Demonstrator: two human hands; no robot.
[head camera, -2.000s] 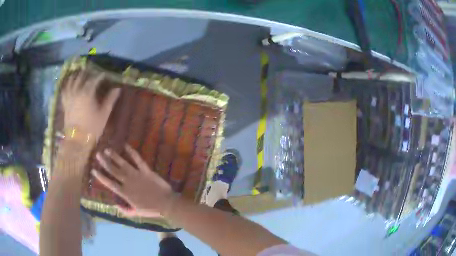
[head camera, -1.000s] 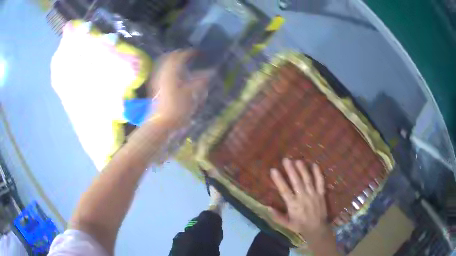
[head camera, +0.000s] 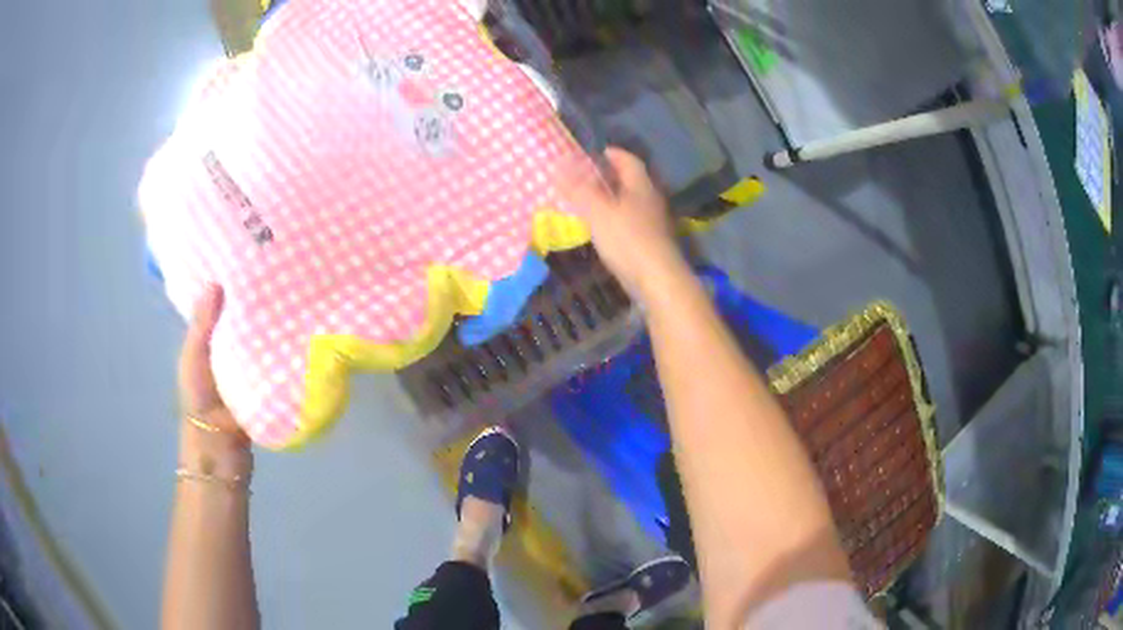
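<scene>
The pink-white checked seat cushion (head camera: 370, 185), with a yellow scalloped border, an animal face and blue tabs, is held up off the floor at the upper left. My left hand (head camera: 207, 382) grips its lower left edge, fingers partly hidden by the cushion. My right hand (head camera: 616, 209) grips its right edge. The red-brown beaded seat mat (head camera: 862, 449) with gold frilled edge lies at the lower right, partly behind my right forearm. No hand touches the mat.
Stacked trays (head camera: 523, 338) with dark parts stand beneath the cushion. A blue sheet or bag lies beside them (head camera: 628, 431). A metal leg (head camera: 887, 135) and the green bench top (head camera: 1094, 308) are at the right. My feet are below.
My hands have left the beaded mat and now hold the checked cushion, which has been lifted. The view has swung left, so the mat shows at the lower right.
</scene>
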